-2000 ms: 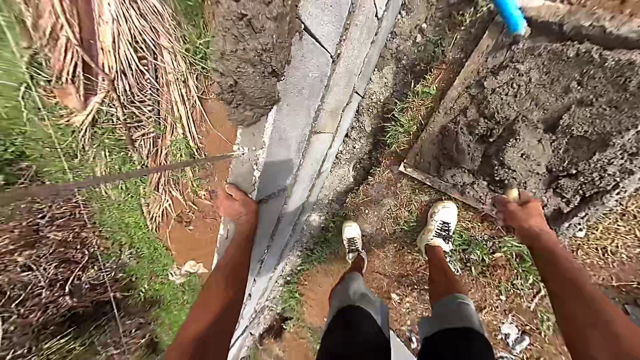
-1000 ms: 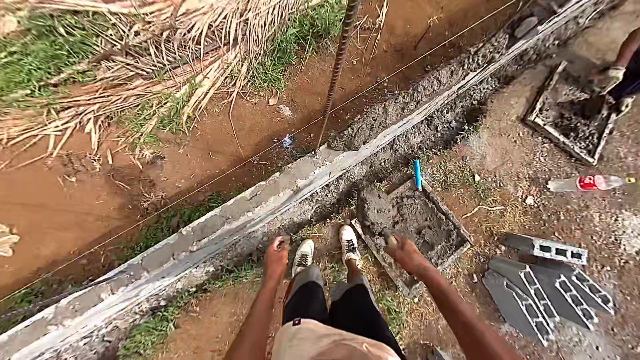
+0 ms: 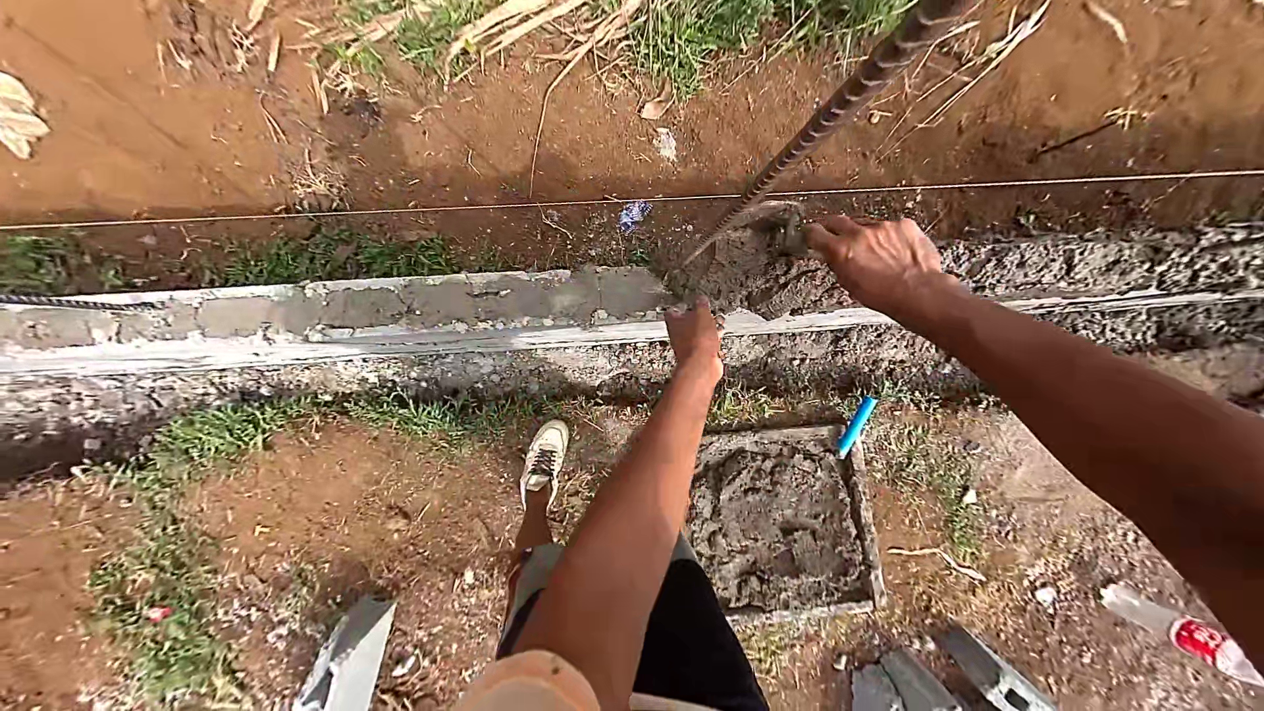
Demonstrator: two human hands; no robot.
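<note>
My right hand is closed on the handle of a trowel, whose blade is mostly hidden by mortar and the rebar. Beneath the trowel a heap of wet mortar lies on the low block wall. My left hand is at the wall's near edge, below the foot of an upright steel rebar; whether it holds anything cannot be told. A wooden mortar tray stands on the ground near my legs, with wet mortar in it.
A taut string runs along the wall's far side. A blue tube rests at the tray's corner. Concrete blocks lie at the bottom left and more blocks at the bottom right, near a plastic bottle. Grass borders the wall.
Both hands have moved from beside my legs to the wall near the rebar. The right hand, last near the tray, is now over the mortar on the wall. The view has turned.
</note>
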